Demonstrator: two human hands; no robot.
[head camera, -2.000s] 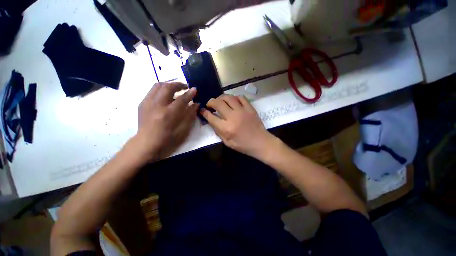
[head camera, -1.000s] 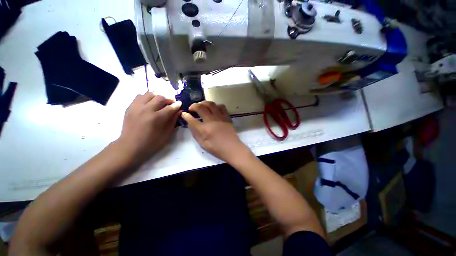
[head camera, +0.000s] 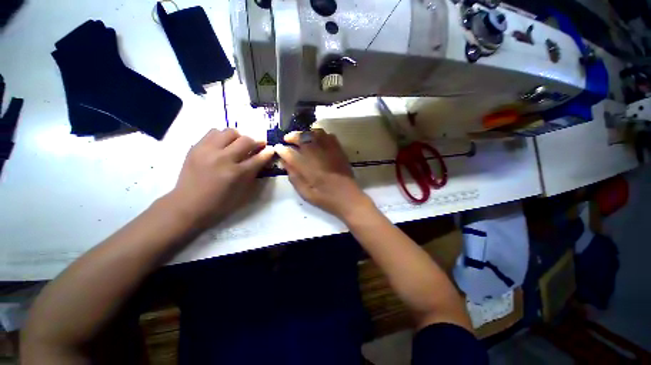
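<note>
A dark fabric panel (head camera: 270, 172) lies under the needle area of the white sewing machine (head camera: 371, 64), mostly hidden by my fingers. My left hand (head camera: 218, 171) presses on its left side, with thumb and fingertips at the presser foot (head camera: 275, 121). My right hand (head camera: 319, 171) holds it from the right, its fingertips nearly touching those of my left hand. Both hands are bare. The needle tip and the seam cannot be made out.
A stack of dark panels (head camera: 107, 82) lies at left. A single dark panel (head camera: 198, 44) lies beside the machine head. Red-handled scissors (head camera: 421, 171) lie right of the needle. Narrow dark strips (head camera: 8, 128) are at the far left edge. A white piece with dark bands (head camera: 489, 256) is below the table.
The view has shifted, showing more of the machine head than two seconds ago. The panel under my hands shows less than at first. My hands stay together by the needle.
</note>
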